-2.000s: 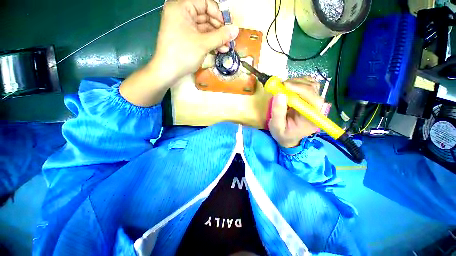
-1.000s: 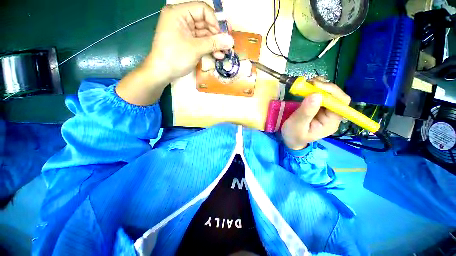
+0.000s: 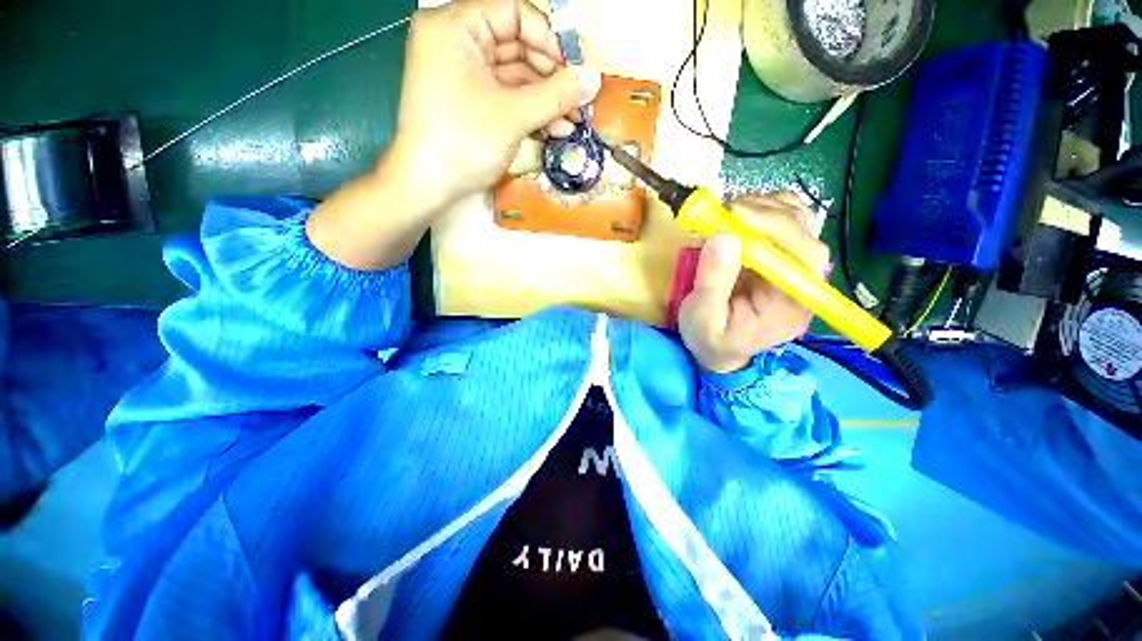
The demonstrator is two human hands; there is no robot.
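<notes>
A small dark ring-shaped coil assembly (image 3: 574, 162) with a whitish centre sits on the orange-brown soldering jig (image 3: 570, 223). My left hand (image 3: 476, 107) is above it, fingertips pinching a slim grey strip, likely tweezers (image 3: 571, 48), close to the ring's upper edge. Solder wire (image 3: 282, 82) runs from the silvery spool (image 3: 65, 179) at the left to behind my left hand; its end is hidden. My right hand (image 3: 754, 278) holds the yellow-handled soldering iron (image 3: 789, 272), its thin tip at the ring's upper right edge. I cannot tell whether the tip touches.
The cream base board (image 3: 501, 282) lies under the jig. A pink-red block (image 3: 684, 283) is partly behind my right hand. A round tin (image 3: 787, 60) of silvery shavings stands at the upper right. The blue soldering station (image 3: 962, 150) and a black fan (image 3: 1112, 341) are at the right.
The iron swung right, away from the ring, one second ago and is now back at it. My right hand moved left with it. My left hand shifted only slightly.
</notes>
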